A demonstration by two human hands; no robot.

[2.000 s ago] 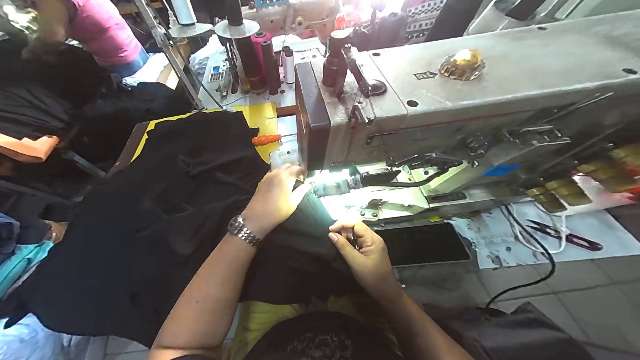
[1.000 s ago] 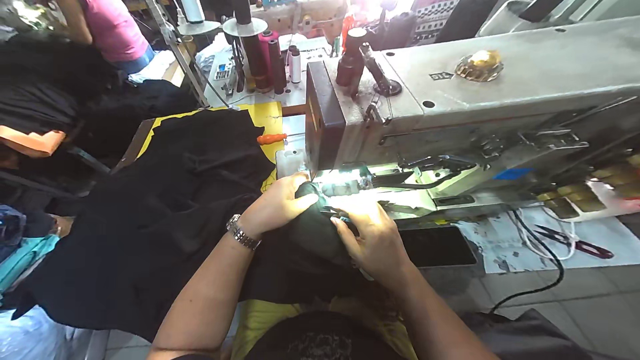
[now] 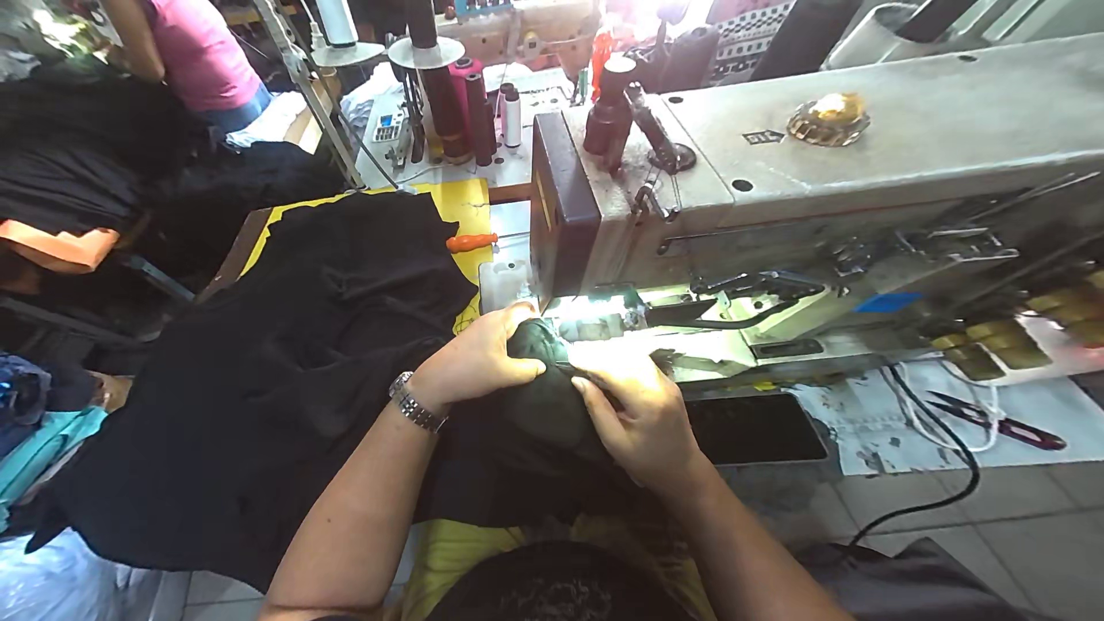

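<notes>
An industrial sewing machine (image 3: 828,181) stretches from the centre to the right edge, its needle area brightly lit. Black fabric (image 3: 302,371) lies over the left side and runs under both hands. My left hand (image 3: 483,354), with a metal-banded watch (image 3: 417,404) on the wrist, grips a bunched part of the fabric just left of the lit area. The fabric's edge is pinched between thumb and fingers of my right hand (image 3: 634,405), close in front of the machine. Glare washes out its upper fingers. The needle and presser foot cannot be made out.
A phone (image 3: 759,429) lies right of my right hand; thread snips (image 3: 996,421) rest on white cloth (image 3: 854,414) farther right. An orange-handled screwdriver (image 3: 472,243) sits beyond the fabric. Thread cones (image 3: 444,95) stand behind. Another person (image 3: 203,60) in pink is at upper left. A black cable (image 3: 957,492) hangs at right.
Two seconds ago the hands were farther apart, with fabric spread between them. My right hand has moved up toward the machine and my left hand, and the fabric between them is now bunched.
</notes>
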